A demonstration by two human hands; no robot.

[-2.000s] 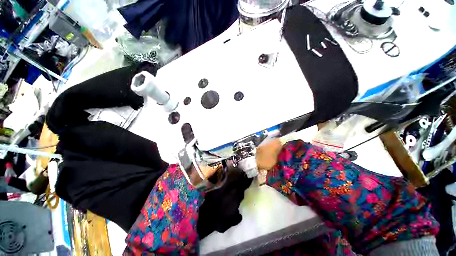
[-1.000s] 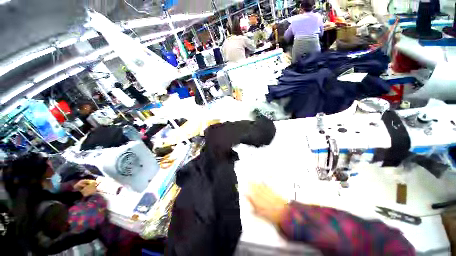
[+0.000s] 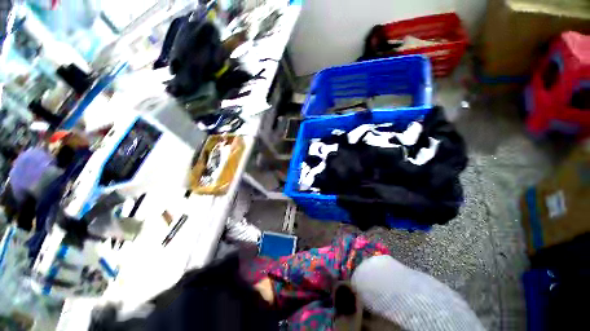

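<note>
Black cloth [image 3: 207,294] lies dark and blurred across the bottom, over the table's near edge. My right hand [image 3: 265,291] shows only as a small blurred patch of skin at the end of a floral sleeve, against this cloth. Its fingers are hidden, so its grip cannot be told. My left hand is not in view. A blue plastic basket [image 3: 317,205] stands on the floor, heaped with black garment pieces [image 3: 394,184] with white strips, some hanging over its right side.
On the white table [image 3: 171,249] are dark thread snips [image 3: 175,229], a small brown tab [image 3: 167,217] and a wooden parts tray [image 3: 226,181]. Behind the basket stand another blue basket [image 3: 369,74] and a red one [image 3: 456,39]. Cardboard boxes [image 3: 553,207] and a red object [image 3: 569,84] are at right.
The view has swung right and down from the machine to the floor baskets. The black cloth now shows along the bottom beside my right hand, which was open over the table.
</note>
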